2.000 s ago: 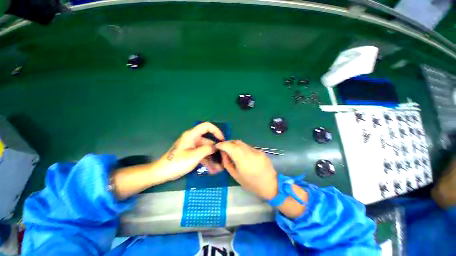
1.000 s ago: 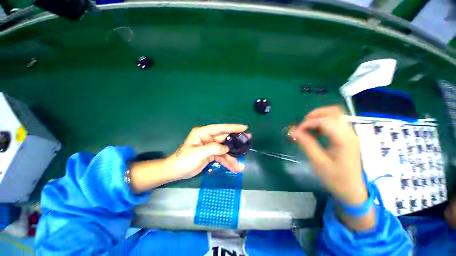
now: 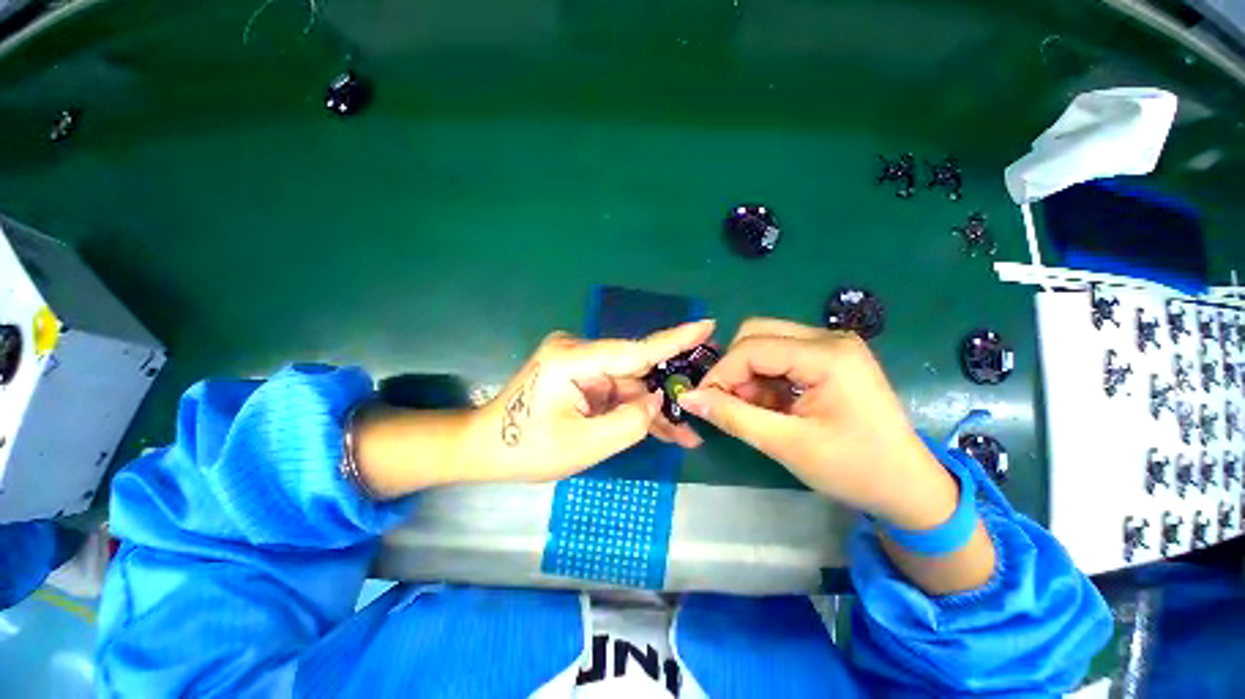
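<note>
My left hand (image 3: 567,396) holds a small black unit (image 3: 692,365) between thumb and fingers above the blue work pad (image 3: 608,530). A small yellowish-green round spot shows on the unit at my fingertips. My right hand (image 3: 799,396) meets it from the right, thumb and forefinger pinched at the unit; whether they hold a tiny part is hidden. Round black housings lie on the green bench, one beyond my hands (image 3: 752,230) and several to the right (image 3: 855,313). Legged black parts (image 3: 975,234) lie loose at the upper right.
A white tray (image 3: 1085,505) with rows of legged parts is at the right, below a dark-blue pad (image 3: 1126,232) and a crumpled white item (image 3: 1092,141). A white box (image 3: 82,382) stands at the left. The bench's pale metal edge (image 3: 758,535) runs in front.
My right hand has come back from the right to the unit in my left hand. The unit's yellowish-green spot now shows. The view has shifted, moving the bench items in the picture.
</note>
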